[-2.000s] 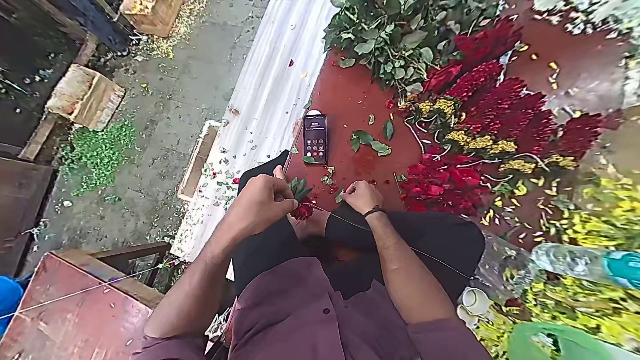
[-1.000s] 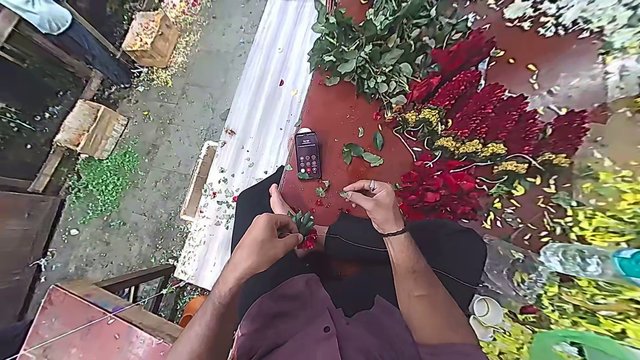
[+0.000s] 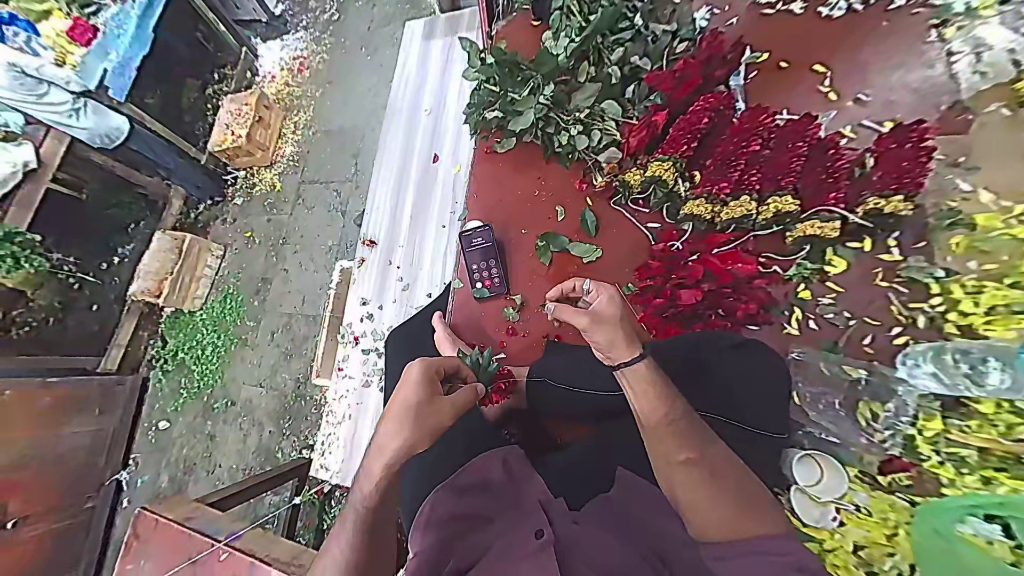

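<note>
My left hand pinches a small bunch of green leaves with a red flower below it, over my lap. Thumb and forefinger of my right hand are pinched together above the red surface, around a tiny green bit. A pale thread runs across my dark trousers between the flower and my right forearm. A phone with a lit screen lies on the red surface, and loose green leaves lie to its right.
Leafy green stems are heaped at the top. Red flower garlands with yellow ends and a red petal pile lie to the right. White cups and a plastic bottle are at the lower right. A white plank borders the left.
My right hand was lower, close to my lap, two seconds ago; it has since risen from the bunch toward the petal pile. The left hand still holds the leaves and flower.
</note>
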